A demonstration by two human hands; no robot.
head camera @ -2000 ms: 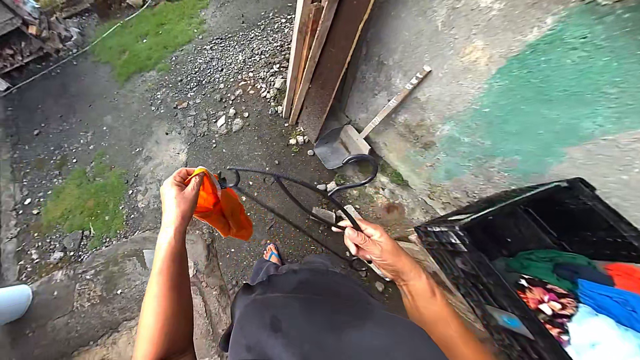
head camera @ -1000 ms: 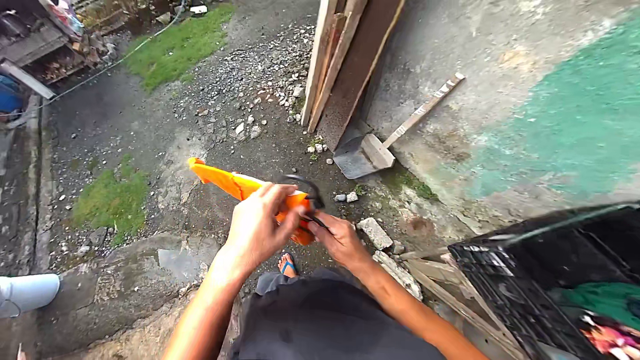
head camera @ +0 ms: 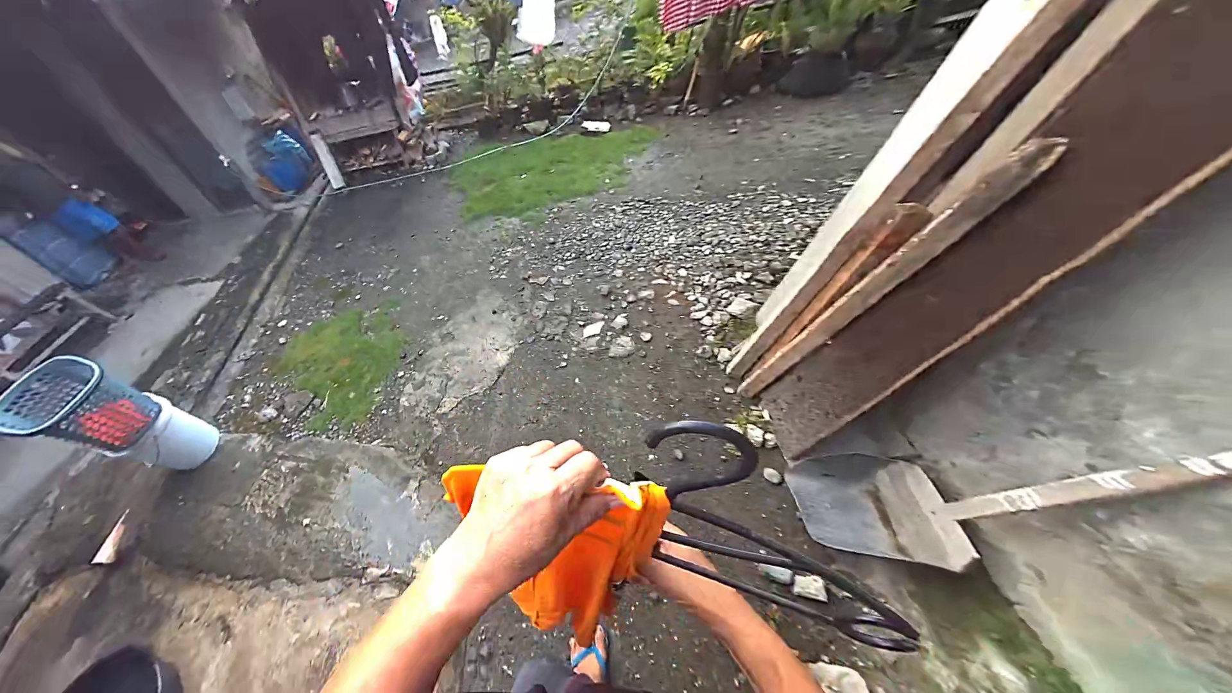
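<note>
My left hand (head camera: 544, 496) grips the upper edge of an orange cloth garment (head camera: 577, 568), which hangs folded below the fingers. Black clothes hangers (head camera: 770, 553) stick out to the right of the cloth, with a large curved hook (head camera: 736, 452) pointing up. My right hand (head camera: 664, 553) is mostly hidden behind the cloth and the hangers; its wrist shows just under them. What its fingers hold cannot be seen.
A dustpan (head camera: 861, 510) with a long wooden handle lies at the right by the wall. Wooden boards (head camera: 905, 250) lean above it. At the left a plastic basket (head camera: 115, 423) rests by a white bucket (head camera: 183, 435). Stones (head camera: 621, 332) and grass (head camera: 346, 361) mark the ground.
The view has swung up and left over the yard, and the crate of clothes has left it. My hands were apart two seconds ago and are now close together at the orange cloth.
</note>
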